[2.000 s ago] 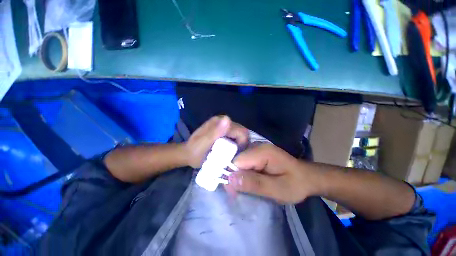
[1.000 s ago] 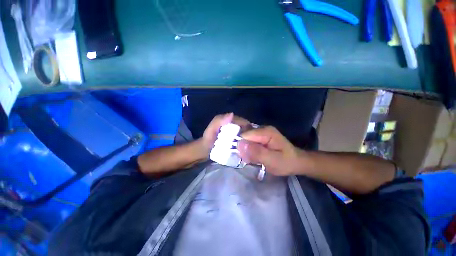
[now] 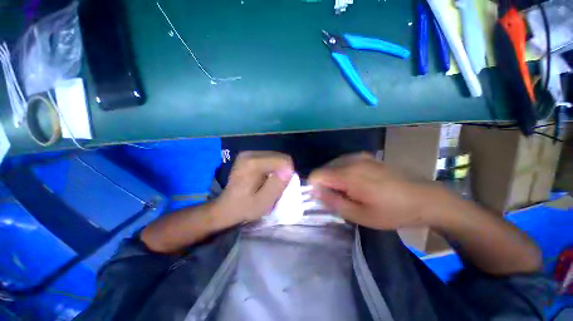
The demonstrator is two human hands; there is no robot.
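A small white device (image 3: 289, 204), overexposed and blurred, is held over my lap. My left hand (image 3: 254, 188) grips it from the left side, with the thumb on its upper end. My right hand (image 3: 371, 191) is at its right side, where short white cables (image 3: 311, 200) stick out. The fingers of my right hand are bent at these cables and blurred; they seem to pinch them, but the exact contact is hidden.
Light-blue cutters (image 3: 355, 59) lie splayed on the green mat (image 3: 264, 81). A thin wire (image 3: 191, 56) lies left of them. A black smartphone (image 3: 112, 63), tape roll (image 3: 43, 120) and plastic bag (image 3: 50, 47) are at left. Dark-blue-handled (image 3: 422, 44) and orange-black (image 3: 518, 63) tools lie right. Cardboard boxes (image 3: 411, 150) stand below.
The view has shifted. My right hand has turned and its fingers have moved to the device's upper right side. The device still sits in my left hand, now more upright.
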